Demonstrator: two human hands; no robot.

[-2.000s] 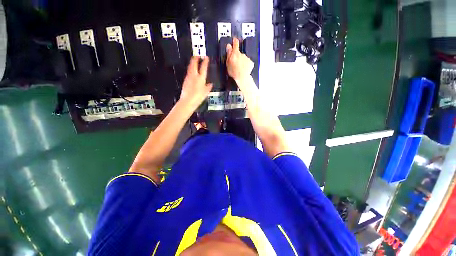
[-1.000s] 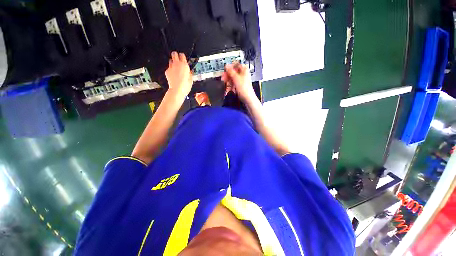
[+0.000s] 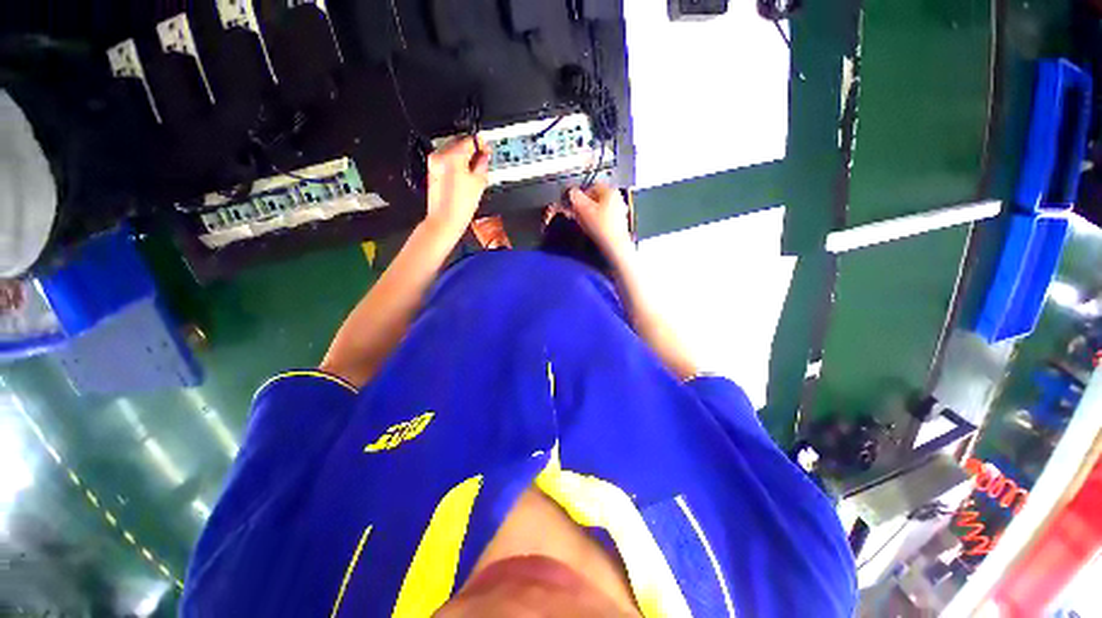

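Note:
My left hand [image 3: 458,185] is at the left end of the right-hand output connection strip [image 3: 544,147], its fingertips pinched on a black DC output cord [image 3: 475,121]. My right hand [image 3: 602,217] is at the near bench edge, below the strip's right end. Its fingertips are closed on a thin black cord that runs down from the coils [image 3: 590,94]; the tip is too small to make out. Black power adapters [image 3: 526,15] stand at the top edge of the view.
A second connection strip [image 3: 284,202] lies to the left, with white sockets [image 3: 181,42] behind it. White sheets [image 3: 709,103], the green conveyor [image 3: 912,121] with a white divider bar [image 3: 915,226] and blue bins [image 3: 1021,272] are right. A blue crate [image 3: 109,290] is at left.
The view has shifted from the sockets to the near edge. Both hands have come down from the adapters to the strip. The blue crate at left has entered view and moved right.

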